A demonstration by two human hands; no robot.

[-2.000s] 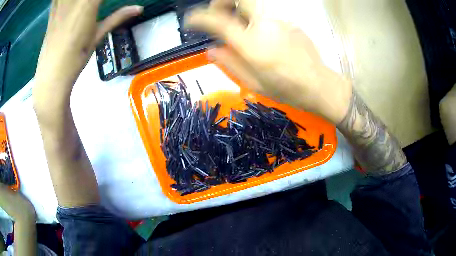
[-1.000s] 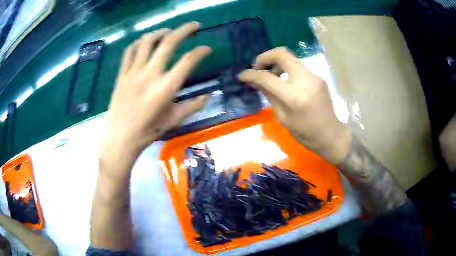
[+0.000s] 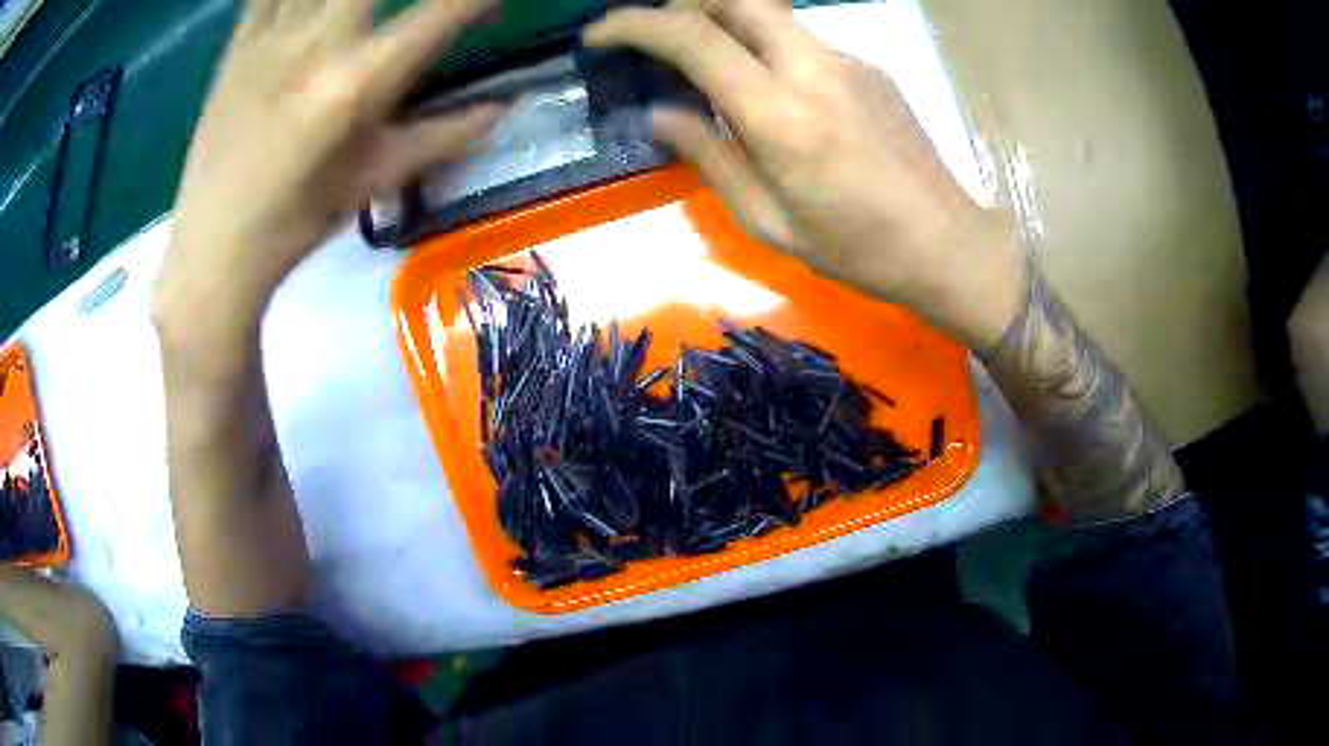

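Note:
A black phone middle frame (image 3: 554, 187) lies just beyond the orange parts tray (image 3: 969, 382), its pale window partly showing. Layered edges suggest a stack under it. My left hand (image 3: 299, 146) is blurred over the frame's left part, fingers apart, with nothing visible held. My right hand (image 3: 838, 161) is at the frame's right end, thumb and fingers on either side of its solid black section. Whether it grips the frame or a small strip cannot be told. Loose black strips (image 3: 656, 437) lie in the tray.
The white bench cover (image 3: 350, 481) runs under the tray. A green conveyor belt (image 3: 146, 161) lies beyond, with a loose black frame (image 3: 83, 168). A tan cardboard sheet (image 3: 1108, 190) is at right. Another orange tray (image 3: 56, 510) and a neighbour's hand (image 3: 66, 619) are at far left.
The view has tilted down, so the tray sits higher in the picture. My right thumb and fingers, close together a second ago, are now spread around the dark end of the frame.

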